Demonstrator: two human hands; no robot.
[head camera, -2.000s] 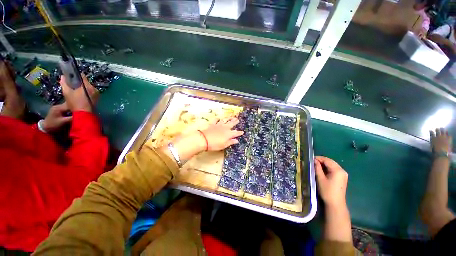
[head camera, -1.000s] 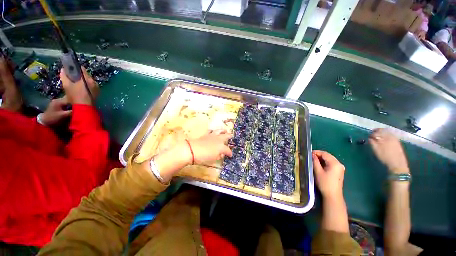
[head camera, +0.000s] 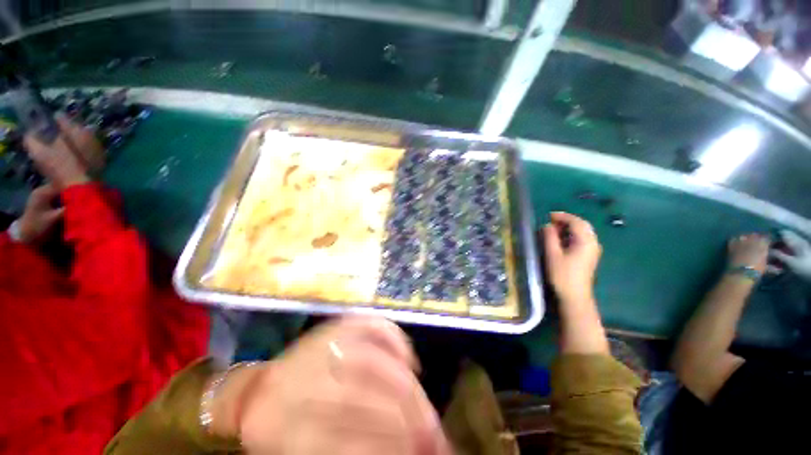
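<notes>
The steel tray (head camera: 197, 258) lies in front of me on the green bench. Its stained cream liner (head camera: 293, 213) shows bare on the left half. Small dark circuit boards (head camera: 445, 227) fill the right half in tight rows. My left hand (head camera: 342, 387) is blurred and large, close to the camera below the tray's near edge; its fingertips and any hold are not clear. My right hand (head camera: 571, 258) is beside the tray's right rim with fingers curled; a small dark thing seems to show between thumb and fingers, too blurred to name.
A person in red (head camera: 98, 293) works at the left by a pile of dark assemblies (head camera: 116, 115). Another person's forearm (head camera: 716, 324) reaches in at the right, near a gloved hand (head camera: 794, 255). Scattered assemblies lie on the conveyor (head camera: 347, 80). A white post (head camera: 525, 71) stands behind the tray.
My left hand has left the tray and come back toward me. The tray appears further left and higher in view. The other person's hand at the right has moved right since one second ago.
</notes>
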